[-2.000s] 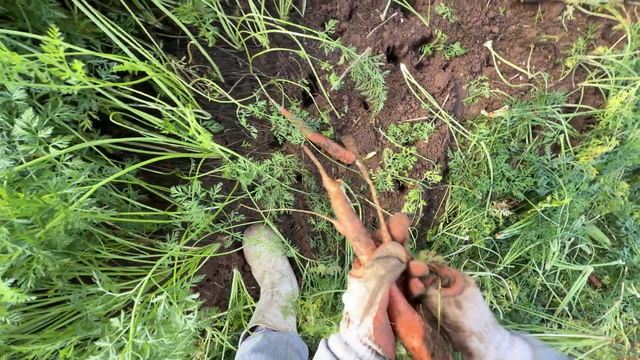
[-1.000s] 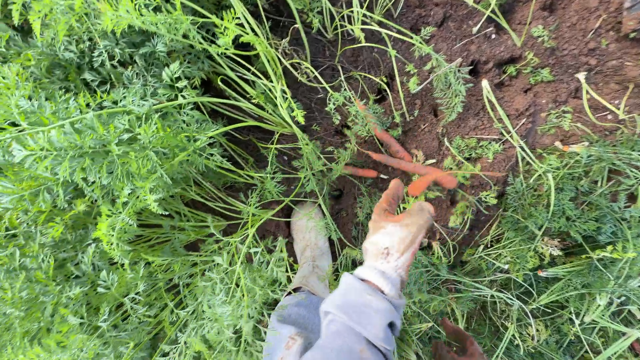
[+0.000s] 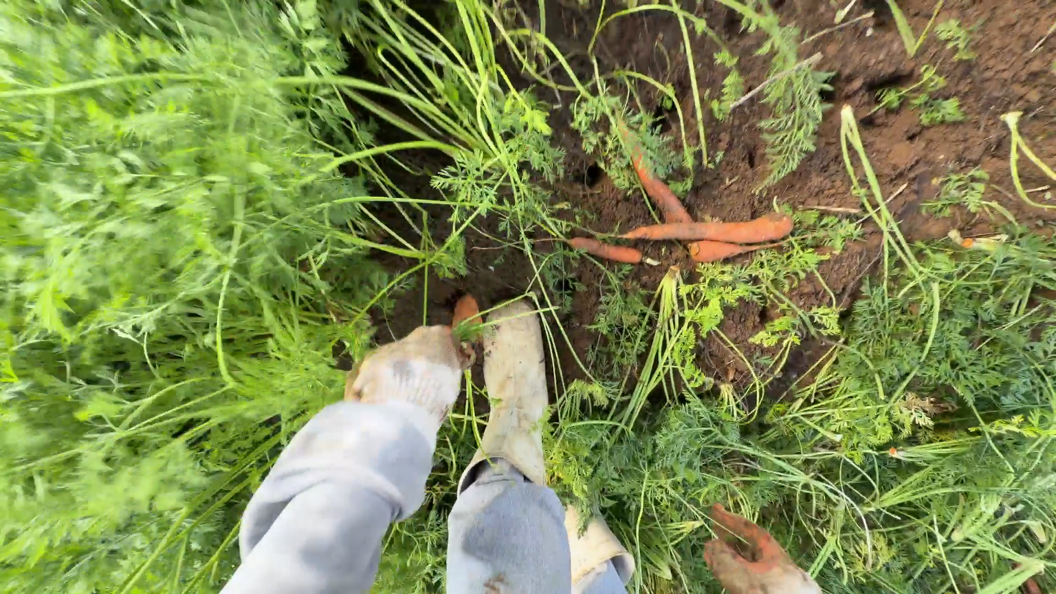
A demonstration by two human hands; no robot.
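Both hands wear soiled pale gloves with reddish-brown fingers. My left hand reaches down into the carrot leaves beside the boot; its fingers are mostly hidden, and whether the orange tip at them is a glove finger or a carrot cannot be told. Low at the right, my right hand hangs over cut greens, thumb and fingers apart, holding nothing. On the soil, one carrot lies across a second carrot and over a third. A small carrot lies just left of them.
Dense standing carrot leaves fill the left side. A pale muddy boot stands between my hands, with another boot behind. Loose carrot tops lie below the carrots. Bare brown soil spreads at the upper right.
The carrots bundled in my hands two seconds ago are out of them, and several lie on the soil. My left hand has moved from beside those carrots leftward into the leaves.
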